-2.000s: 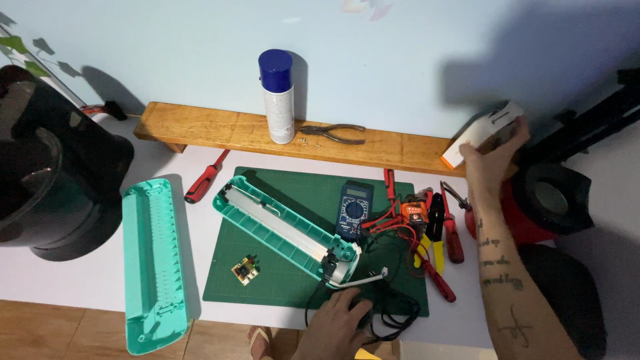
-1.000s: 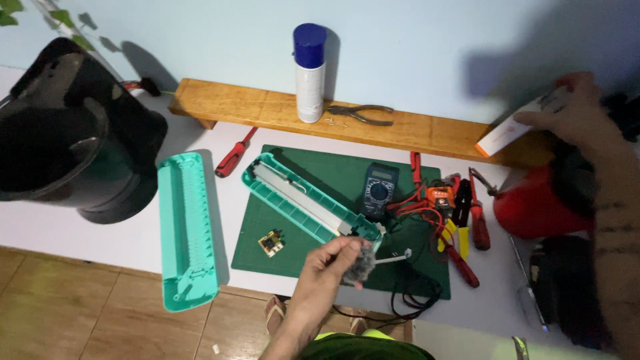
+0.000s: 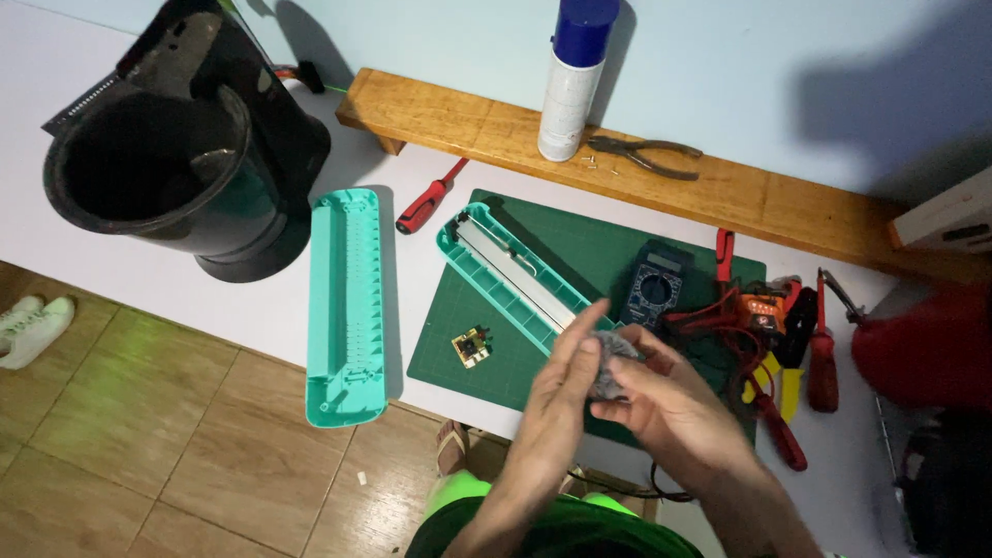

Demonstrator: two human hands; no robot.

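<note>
My left hand (image 3: 562,380) and my right hand (image 3: 670,395) meet over the lower edge of the green cutting mat (image 3: 434,349), with a wad of grey fibrous material (image 3: 614,364) between them. Behind them, a teal plastic housing half (image 3: 504,271) with a long white strip inside lies diagonally on the mat, its lower end hidden by my hands. A small circuit board (image 3: 471,347) rests left of it. The digital multimeter (image 3: 657,283) is just beyond my right hand. The other teal housing half (image 3: 346,310) lies left of the mat.
A wooden shelf (image 3: 480,124) holds a spray can (image 3: 572,85), pliers (image 3: 647,155), small screws and a white box (image 3: 949,209). Right lie red leads, screwdrivers (image 3: 823,372) and a yellow-black tool (image 3: 790,364). A red screwdriver (image 3: 426,205) and black bucket-like appliance (image 3: 209,170) are left.
My right hand has left the white box on the shelf and joined my left hand at the grey wad, which my left hand alone held one second ago. The view has shifted.
</note>
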